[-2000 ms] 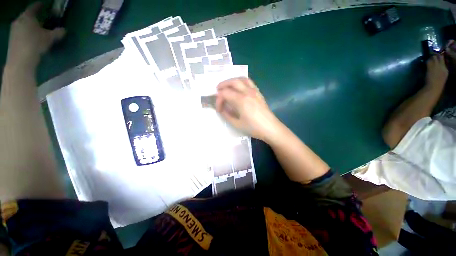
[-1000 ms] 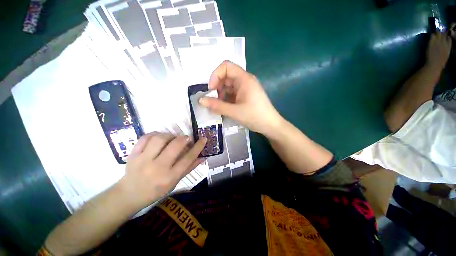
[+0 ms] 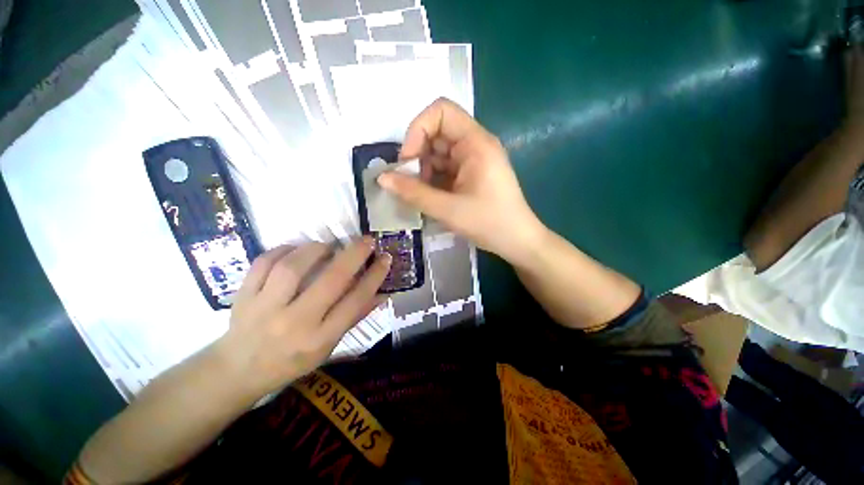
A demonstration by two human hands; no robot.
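A black handset [image 3: 402, 248] lies upright in view on the white sheets. A pale grey die-cut sticker [image 3: 396, 206] covers part of its upper half; the round disc shows just above the sticker's top edge. My right hand [image 3: 459, 180] pinches the sticker's upper right corner between thumb and index finger. My left hand [image 3: 301, 301] rests from the left with its fingertips on the handset's shiny patterned lower part. A second black handset [image 3: 201, 220] lies untouched to the left, its pale disc and shiny lower part uncovered.
The sheet stack [image 3: 85, 223] fans out under both handsets, with grey-blocked sticker sheets [image 3: 248, 43] at the top and right edge. The green bench [image 3: 606, 123] surrounds it. Another person's arm [image 3: 805, 189] and white sleeve are at right. A brown box [image 3: 717, 339] sits below the bench.
Since two seconds ago my left hand has come from the far left, and a second handset now lies at the right. Over the last second the sticker has shifted slightly down, uncovering the disc.
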